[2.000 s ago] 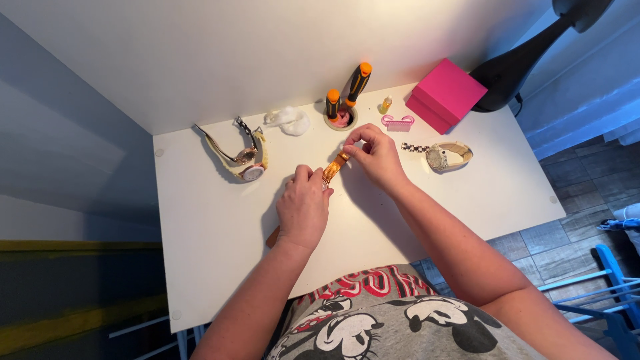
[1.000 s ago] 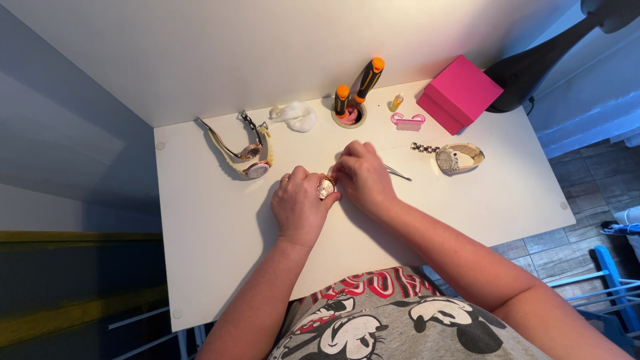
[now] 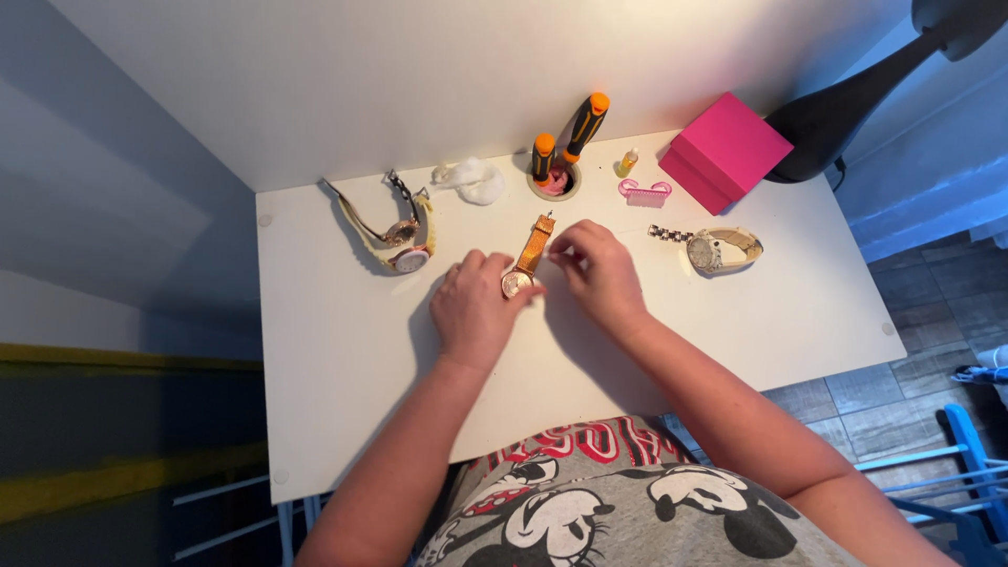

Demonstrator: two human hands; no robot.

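A wristwatch with a rose-gold case and an orange-brown strap (image 3: 534,248) lies on the white table, its strap pointing to the back. My left hand (image 3: 479,307) is at the watch case, thumb and fingers around it from the left and front. Just right of the strap is my right hand (image 3: 600,272), fingertips pinched together; whether something small is between them cannot be told. The tweezers-like metal tool seen earlier does not show.
Two wristwatches (image 3: 409,258) lie back left, near white cotton wool (image 3: 475,181). Orange-black screwdrivers (image 3: 587,126) stand in a round holder (image 3: 542,191). Farther right are a small bottle (image 3: 628,163), a pink nail brush (image 3: 646,194), a pink box (image 3: 724,153), a black lamp (image 3: 835,106) and watches (image 3: 705,250).
The watch, held up between both hands a second ago, now lies with its strap stretched toward the back. My right hand has moved off it to the right.
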